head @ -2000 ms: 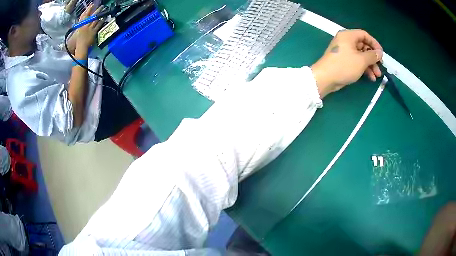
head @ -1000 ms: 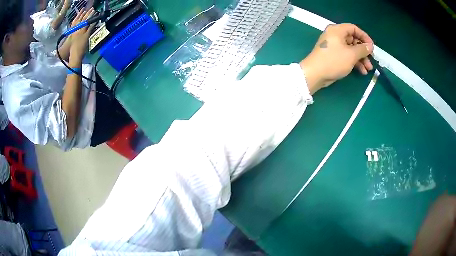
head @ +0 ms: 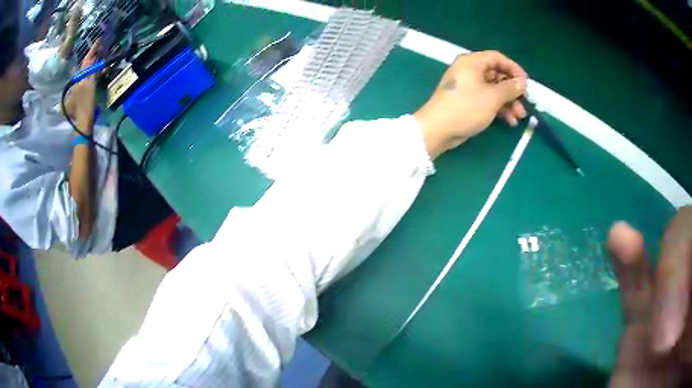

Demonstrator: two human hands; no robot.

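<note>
My left hand (head: 485,95) is over the mat, fingers curled together at the upper end of the black tweezers (head: 558,142); whether it grips them is hidden. The tweezers' tip points down right. A thin white strip or line (head: 474,227) runs from beside the tweezers towards the lower left. A clear film (head: 565,273) lies flat, with small white pieces (head: 528,243) at its upper left corner. My right hand (head: 652,303) is blurred and cut off by the right edge, fingers apart beside the film, with nothing visible in it.
Ribbed pale sheets (head: 345,61) lie beyond my left sleeve, with a crinkled clear bag (head: 254,114) beside them. A blue box with a black top (head: 168,91) and cable stands at the left. A person in a white smock (head: 45,178) sits there, near a red stool (head: 161,241).
My right hand has come further into view from the lower right, near the film. The whole view has shifted, so the bench things sit further left. My left hand stays at the tweezers.
</note>
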